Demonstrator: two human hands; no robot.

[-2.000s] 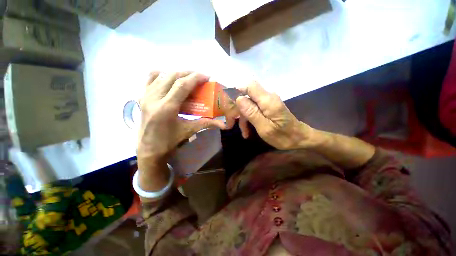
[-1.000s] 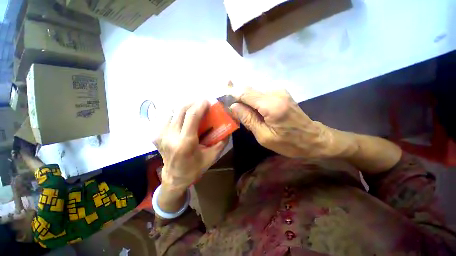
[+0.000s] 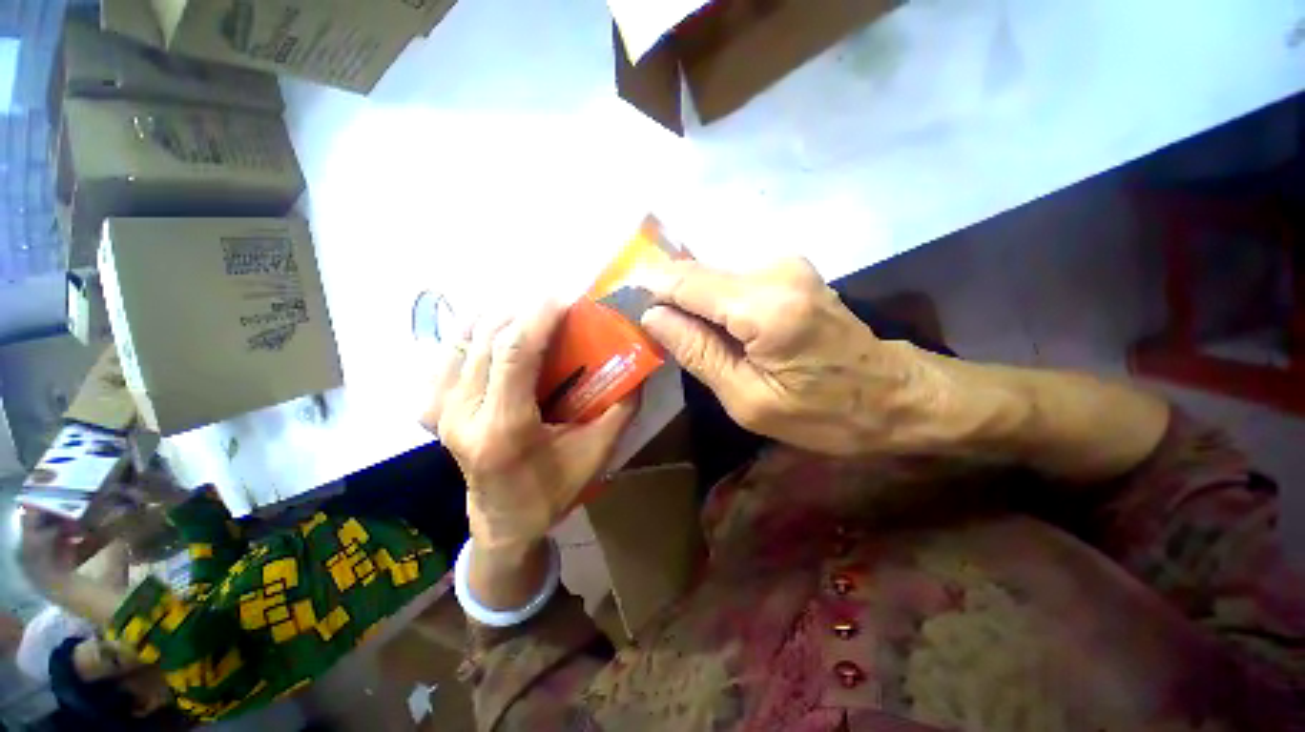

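An orange retail box (image 3: 598, 360) is held in my left hand (image 3: 504, 415), tilted, its printed orange end facing up toward me. An orange-yellow flap (image 3: 637, 260) stands raised at its far end. My right hand (image 3: 773, 343) pinches a small dark metal blade (image 3: 626, 302) between thumb and forefinger, at the edge between the flap and the box. The inside of the box is hidden. A tape roll (image 3: 431, 318) lies on the table just beyond my left hand.
Brown cartons (image 3: 229, 322) stand stacked at the left of the white table (image 3: 1002, 157). An open brown carton (image 3: 773, 55) is at the far edge. A person in green-yellow patterned clothing (image 3: 286, 594) sits at lower left. A red-orange stool (image 3: 1231, 308) is at right.
The orange box has turned, and its end flap now stands open. The blade stays in my right hand. The view has shifted, and the person at left shows more, holding a printed box.
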